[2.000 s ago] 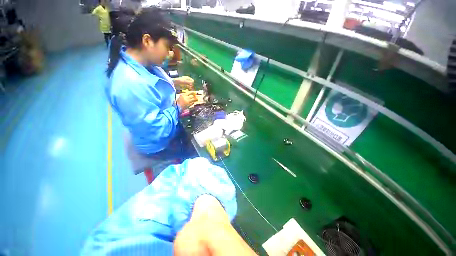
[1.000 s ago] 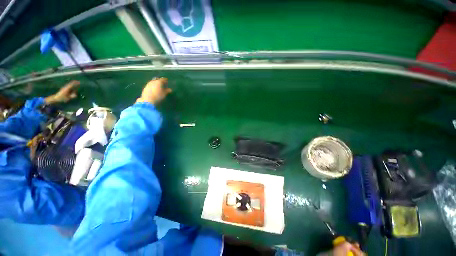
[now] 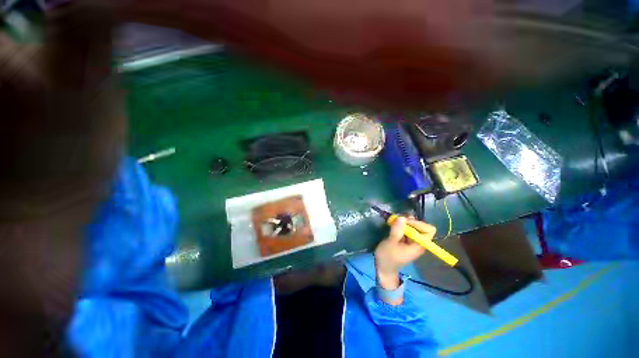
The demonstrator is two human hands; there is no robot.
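Note:
My right hand (image 3: 398, 250) holds the soldering iron (image 3: 427, 245) by its yellow handle, right of the fixture, tip pointing up-left above the bench. A large, dark, blurred shape, apparently my left hand (image 3: 63, 140), is very close to the lens along the left and top; its fingers cannot be made out. The orange-brown soldering fixture (image 3: 264, 244) lies on a white sheet (image 3: 242, 236) in front of me. A round dark PCB (image 3: 283, 223) sits in its centre. The slim tweezers (image 3: 156, 155) lie beside my left sleeve.
A loose black disc (image 3: 218, 166) and a black fan (image 3: 279, 154) are behind the fixture. Right of them stand a round pale tin (image 3: 359, 138), a blue box (image 3: 406, 161), a sponge holder (image 3: 454, 174) and a clear plastic bag (image 3: 525, 157). A blue-clothed person's sleeve (image 3: 592, 224) is at far right.
The view has swung right and down. My left arm has come back from the far left of the bench, up close to the camera. My right hand with the iron shows more fully.

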